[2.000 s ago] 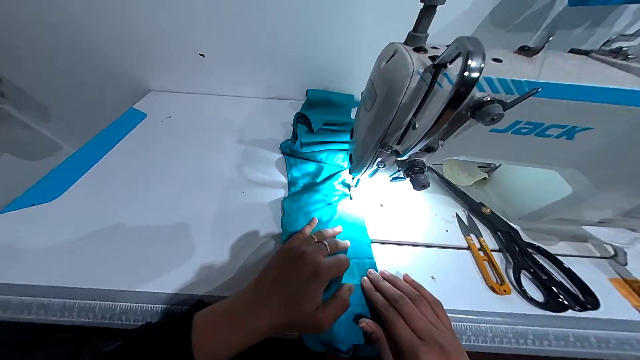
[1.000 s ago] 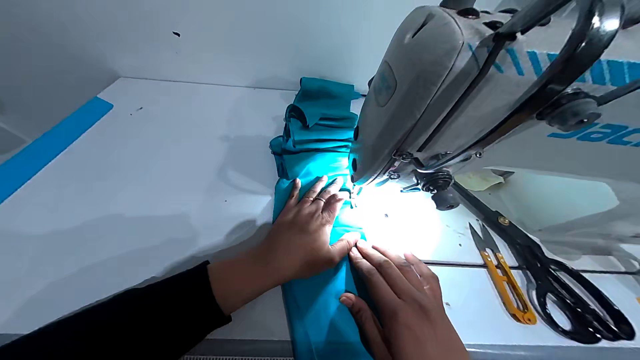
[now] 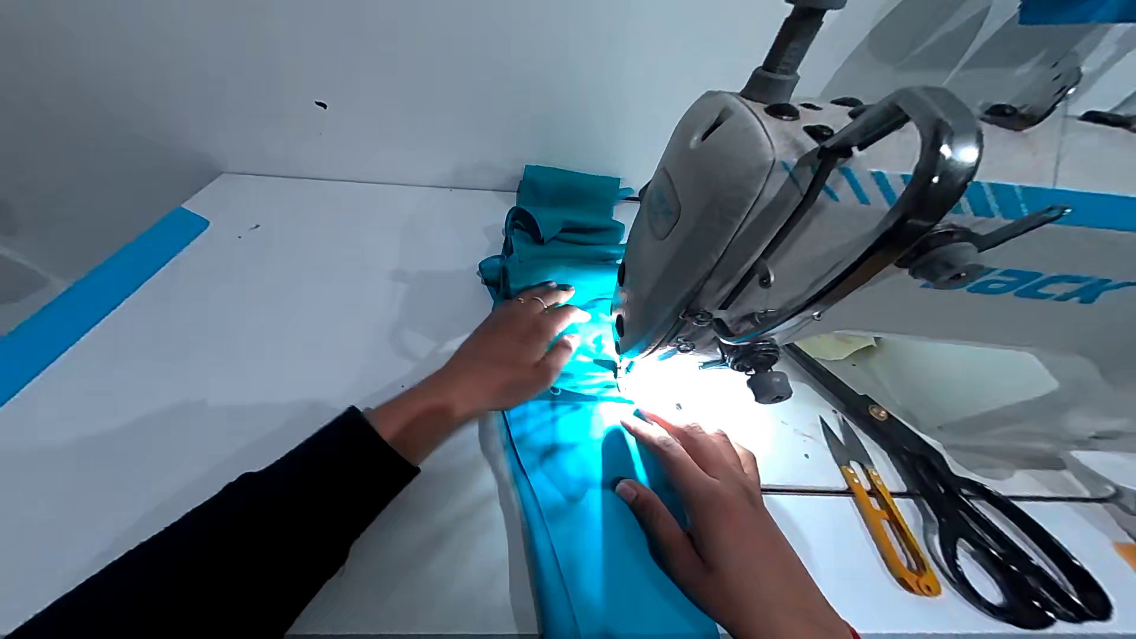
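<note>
A long piece of teal fabric (image 3: 568,497) runs front to back along the left side of a Jack sewing machine (image 3: 710,204), its far end bunched and folded. My left hand (image 3: 515,351) lies on the fabric left of the lit needle area, fingers spread and pressing on its top. My right hand (image 3: 701,506) rests at the fabric's right edge, nearer to me, with the fingertips just in front of the needle area and the thumb on the cloth. Neither hand is closed around the cloth. Glare hides the needle and presser foot.
Yellow-handled thread snips (image 3: 887,524) and large black-handled scissors (image 3: 985,532) lie on the table right of my right hand. A pale scrap (image 3: 834,348) sits under the machine arm. A blue strip (image 3: 106,297) marks the table's left edge, and a wall stands behind.
The teal fabric has moved away from me past the needle area, with more of it bunched behind. My left hand has moved farther back along the cloth since the earliest frame.
</note>
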